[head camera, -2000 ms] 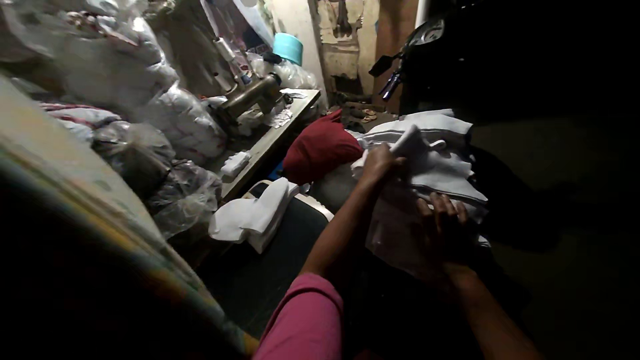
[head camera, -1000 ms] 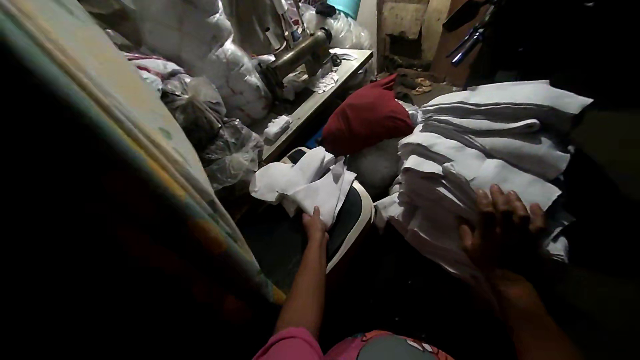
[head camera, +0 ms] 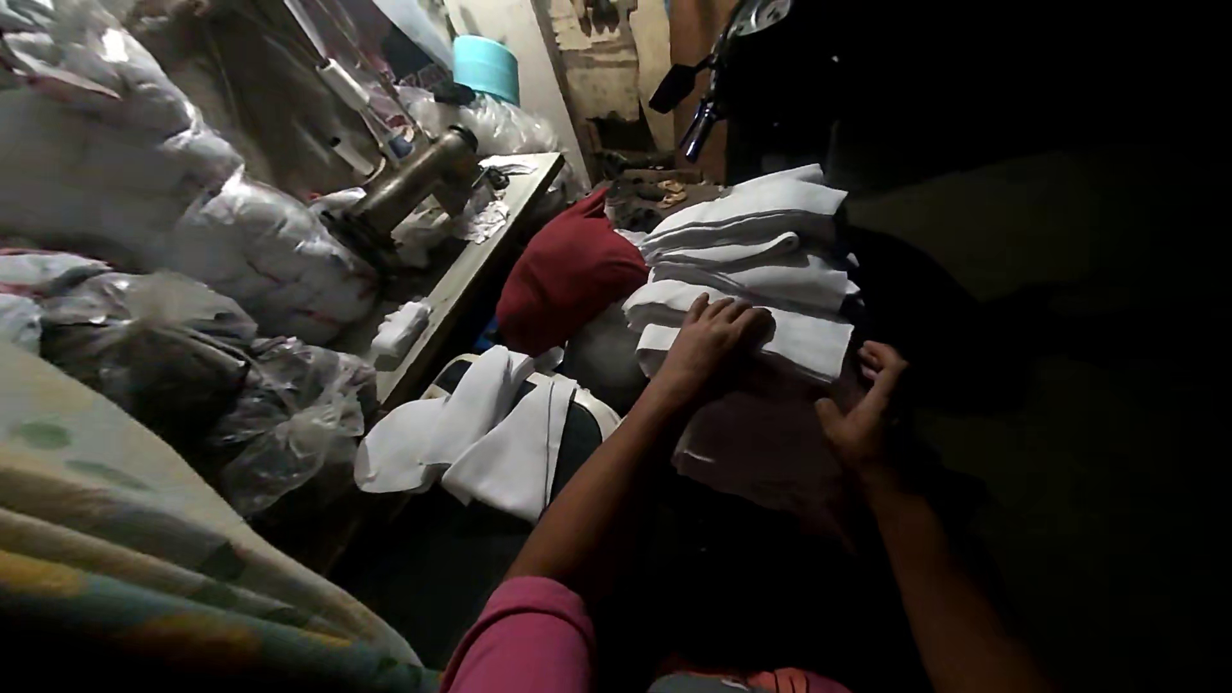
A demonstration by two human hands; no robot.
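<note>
White folded cloth pieces (head camera: 751, 260) lie stacked in layered bundles at the centre right. My left hand (head camera: 717, 337) rests on the nearest bundle, its fingers bent over the cloth; whether it grips any is not clear. At the right end of that bundle is my right hand (head camera: 866, 404), thumb and fingers apart, close beside the cloth with nothing visible in it. More white cloth pieces (head camera: 510, 433) lie loosely on a dark seat with a pale rim, left of my left forearm. A red cloth bundle (head camera: 573, 274) sits between the two groups.
A sewing machine (head camera: 414, 183) stands on a table (head camera: 462, 279) at the upper left. Stuffed plastic bags (head camera: 279, 414) crowd the left side. A patterned curtain or cloth (head camera: 144, 539) hangs at the lower left. A handlebar (head camera: 705, 115) with a lever shows at the top right.
My left hand has left the loose white cloth on the seat and moved right onto the stacked cloth. My right hand has moved off the top of the stack to its right end.
</note>
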